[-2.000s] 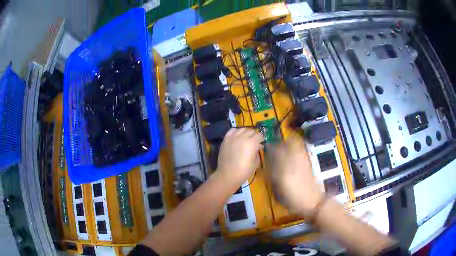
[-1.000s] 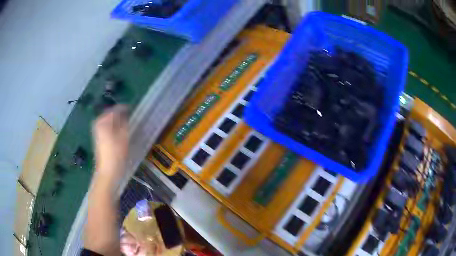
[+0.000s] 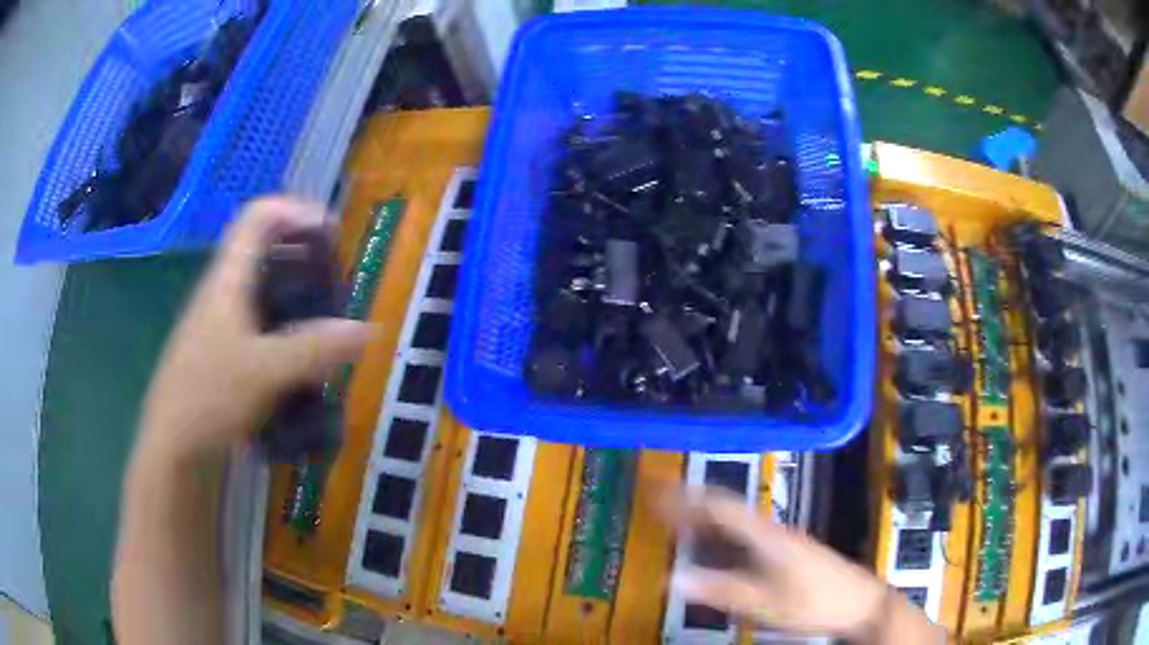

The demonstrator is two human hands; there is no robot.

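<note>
My left hand (image 3: 214, 340), blurred at the left, holds black power adapters (image 3: 300, 284); dark blocks show above and below its thumb, and their exact number is unclear. My right hand (image 3: 788, 573), also blurred, is over a socket strip below the basket, fingers apart. The dark patch between them lines up with the sockets, and I see nothing clearly held. A blue basket (image 3: 668, 435) heaped with adapters rests across orange trays (image 3: 649, 536) with black sockets and green connection boards (image 3: 599, 523). The right tray (image 3: 964, 176) has rows of seated adapters with thin cords.
A second blue basket (image 3: 240, 189) with black adapters stands at the upper left, over the green belt (image 3: 95, 378). Metal conveyor parts (image 3: 1121, 416) lie at the right edge. The green floor with a yellow-striped line (image 3: 945, 95) shows at the top.
The view has swung from the adapter-filled tray to the left, then partly back. My left hand now holds adapters and is over the left tray's edge. My right hand has come back into view.
</note>
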